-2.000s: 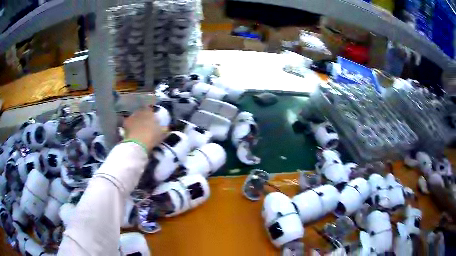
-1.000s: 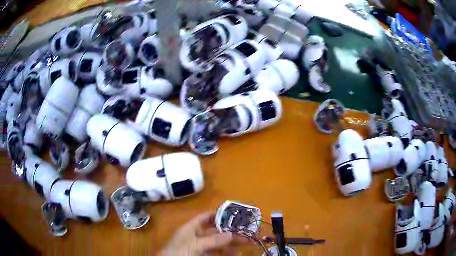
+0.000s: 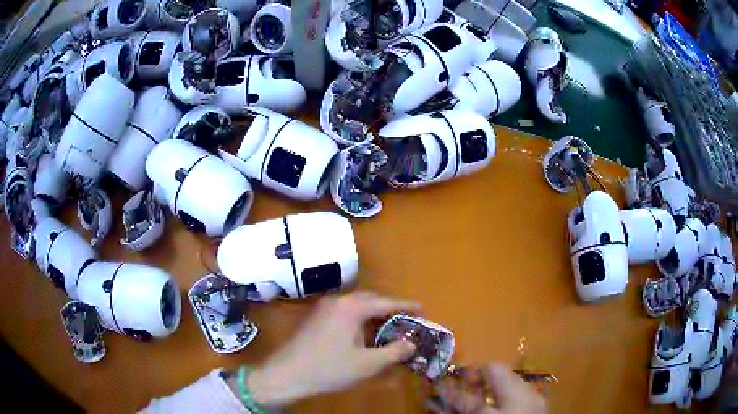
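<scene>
A small white rear shell (image 3: pixel 444 333) with its open side and inner board showing is near the bottom centre. My left hand (image 3: pixel 336 349) grips it from the left, thumb over the inside. My right hand (image 3: pixel 494 394) is blurred at the bottom edge, close to the shell's lower right. Dark slim tweezers (image 3: pixel 538 377) stick out to the right of my right hand; whether its fingers grip them is unclear. Thin wires and the camera body below the shell are mostly hidden by my hands.
A large pile of white camera bodies (image 3: pixel 287 251) fills the left. More camera bodies (image 3: pixel 599 247) lie at right. An upright metal post (image 3: pixel 311 44) stands at the back. A green mat (image 3: pixel 599 113) and clear trays (image 3: pixel 688 105) lie behind on the orange-brown tabletop (image 3: pixel 453 242).
My left hand came back from the far pile and now has its thumb over the shell. My right hand has come into view beside it. The view has tilted down.
</scene>
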